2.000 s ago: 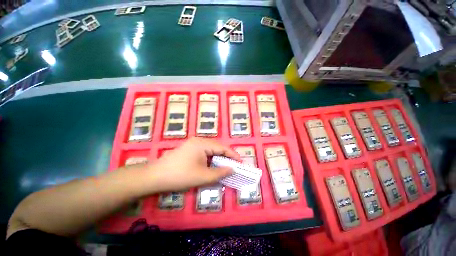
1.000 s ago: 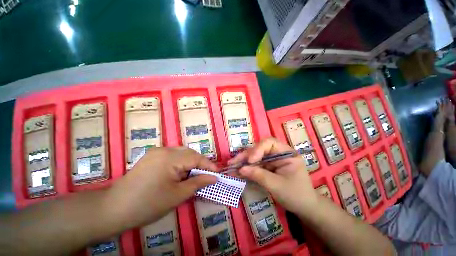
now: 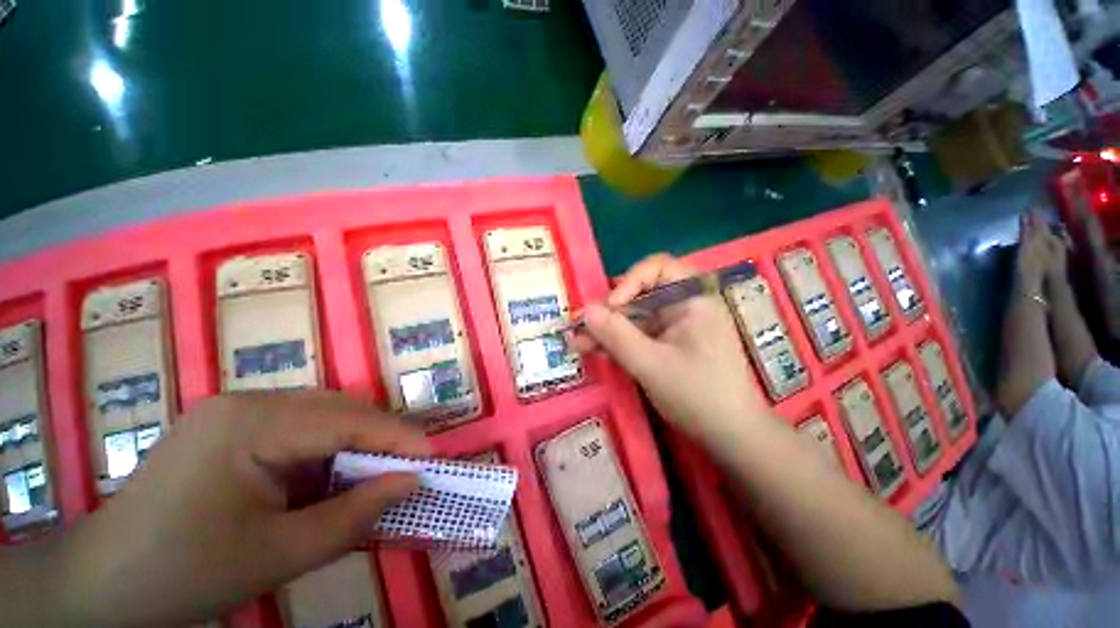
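My left hand (image 3: 264, 491) holds the white sticker sheet (image 3: 448, 501), covered in rows of dark dots, between thumb and fingers over the near row of the foam tray (image 3: 338, 211). My right hand (image 3: 676, 350) holds the tweezers (image 3: 669, 294) like a pen. Their tip is at the lower right part of an opened phone (image 3: 526, 282) in the top right pocket; whether it touches cannot be told. Another phone (image 3: 590, 491) lies in the pocket below. My left hand hides part of the tray and some phones.
A second pink-red tray (image 3: 805, 233) with phones stands to the right, partly behind my right arm. A grey machine (image 3: 737, 86) with yellow feet (image 3: 620, 141) stands behind. A pale strip (image 3: 307, 172) crosses the green bench. Another person's arms (image 3: 1044, 307) show at the far right.
My hands have moved apart. My right hand with the tweezers has left the sheet for the top right phone. My left hand has moved left and down with the sheet. The view has shifted right.
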